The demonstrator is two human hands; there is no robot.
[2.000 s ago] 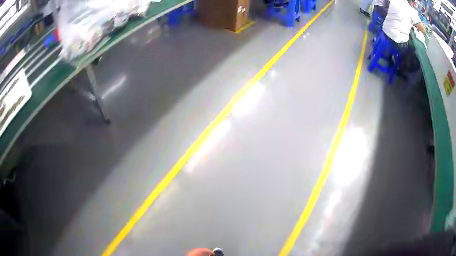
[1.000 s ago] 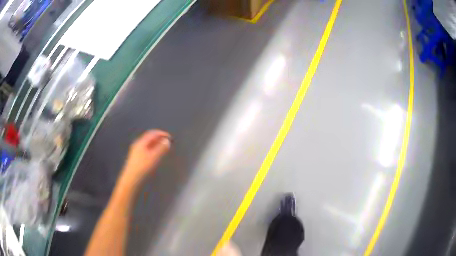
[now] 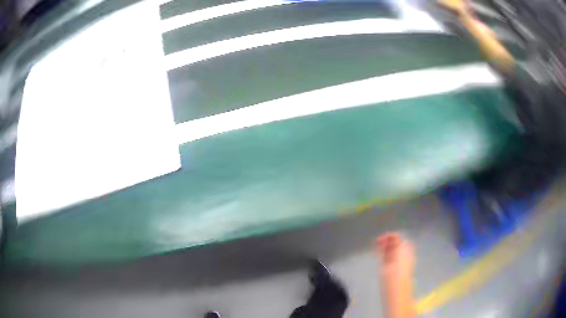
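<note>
My right hand [image 3: 396, 251] is low right of centre, over the floor in front of the bench, blurred, with its forearm running down to the bottom edge. Its fingers look curled, but I cannot tell if it holds anything. My left hand is not in view. A green bench [image 3: 298, 168] curves across the view beyond my hand. A large white sheet or board, overexposed, [image 3: 99, 118] lies on its left part. My hand does not touch the bench.
Pale strips [image 3: 335, 93] run along the bench. At the right, a person in dark clothing [image 3: 540, 118] reaches an arm over it, by a blue stool [image 3: 468, 217]. My dark shoe [image 3: 323, 295] and a yellow floor line [image 3: 471, 279] are below.
The view has turned from the aisle to face the bench, which now fills the middle. My left hand has left the picture; my right hand has come into view. A person appears close at the right.
</note>
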